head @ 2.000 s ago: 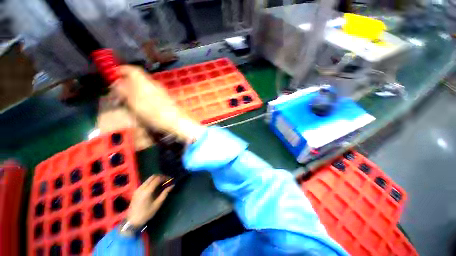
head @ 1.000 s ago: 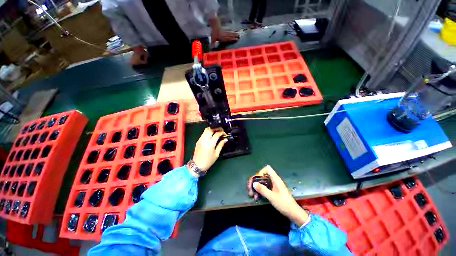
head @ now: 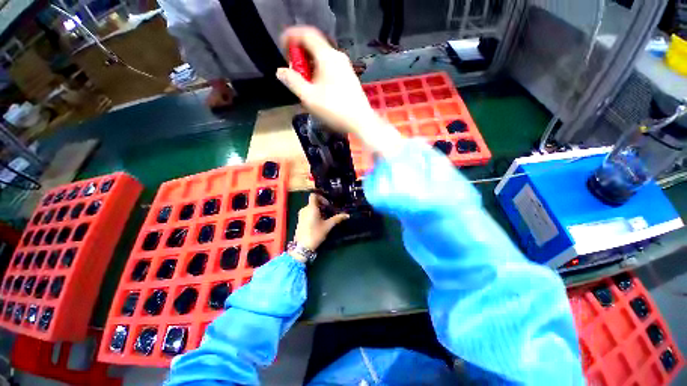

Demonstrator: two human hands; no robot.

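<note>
The black press fixture [head: 320, 154] stands upright on its black base at the centre of the bench. My right hand [head: 324, 79] is closed around the red lever grip [head: 300, 60] at its top; the hand is slightly blurred. My left hand [head: 315, 225] is at the fixture's base, with fingers at its front left. The fingertips are partly hidden against the dark base, and I cannot tell whether they hold a black unit. A red tray [head: 207, 226] with many black units lies left of the fixture. Another red tray [head: 414, 115] with a few units lies behind it.
A stack of filled red trays [head: 56, 249] stands far left. A blue machine [head: 557, 200] with a clear jar [head: 619, 179] stands at right, above a lower red tray [head: 621, 339]. A tan board [head: 273, 139] lies behind the fixture. A person in a pale coat [head: 211, 41] is opposite.
My right hand has moved up from the bench's front edge to the red lever grip. The black unit it held is no longer visible. My left hand remains at the fixture base.
</note>
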